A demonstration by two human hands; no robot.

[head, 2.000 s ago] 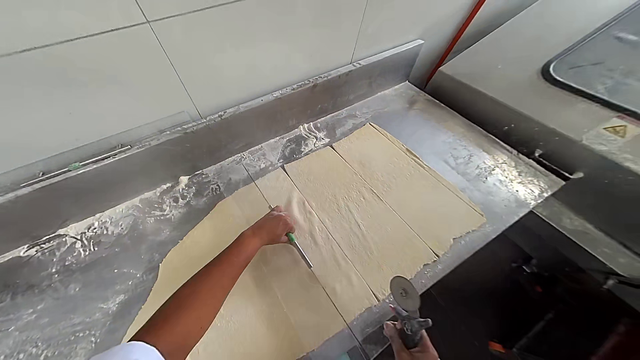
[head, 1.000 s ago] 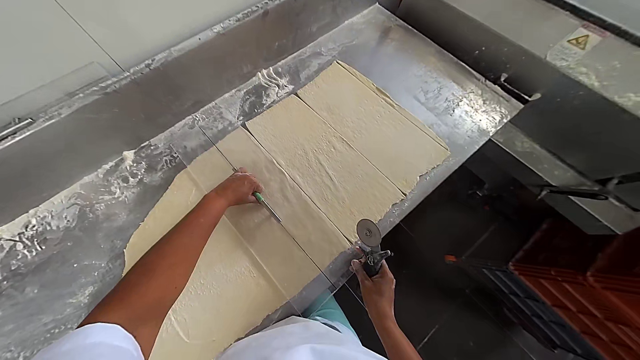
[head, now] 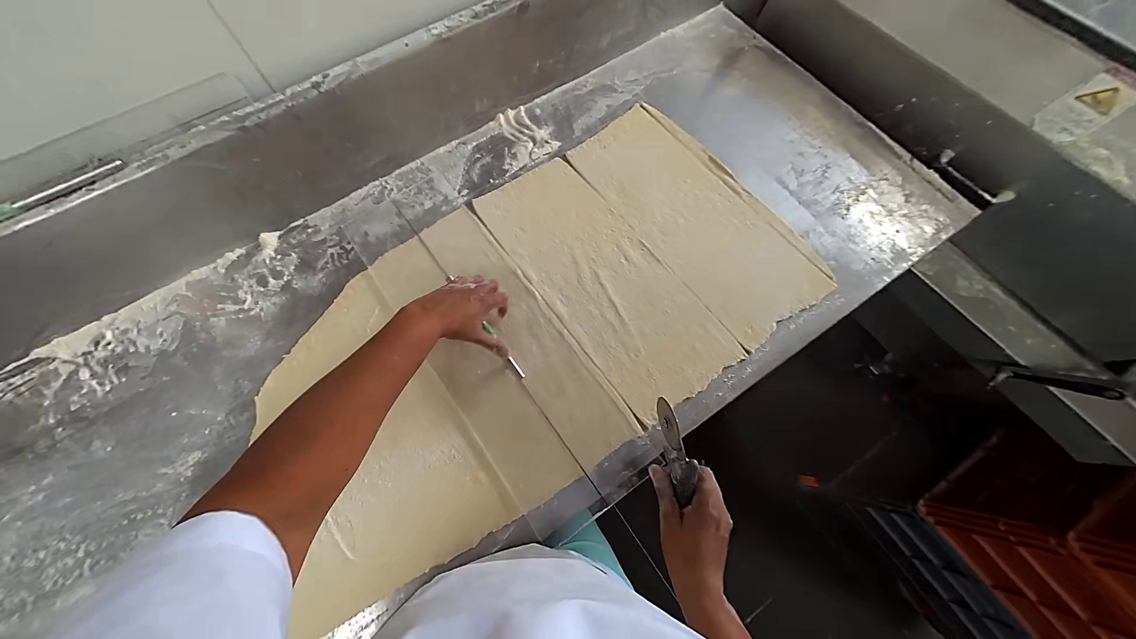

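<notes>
A large sheet of rolled dough (head: 612, 275) lies on the floured steel worktop, with slanting cut lines through its right part. Across its middle rests a clear plastic panel (head: 497, 417) with straight long edges. My left hand (head: 466, 311) grips a slim metal handle with a green part (head: 515, 366) at the panel's right long edge. In my right hand (head: 697, 524) is a pastry wheel cutter (head: 670, 426), its round blade upright near the front edge of the dough, at the lower end of a cut. Whether the blade touches the dough, I cannot tell.
Flour is scattered over the steel worktop (head: 151, 435), which has a raised back ledge (head: 355, 133). A steel machine (head: 1047, 169) with a warning sticker stands at the right. Reddish-brown crates (head: 1021, 550) are at the lower right, beyond the worktop's front edge.
The wheel cutter has turned, so its blade now shows more edge-on. My left hand stays on the panel's handle. The view has shifted down toward the worktop.
</notes>
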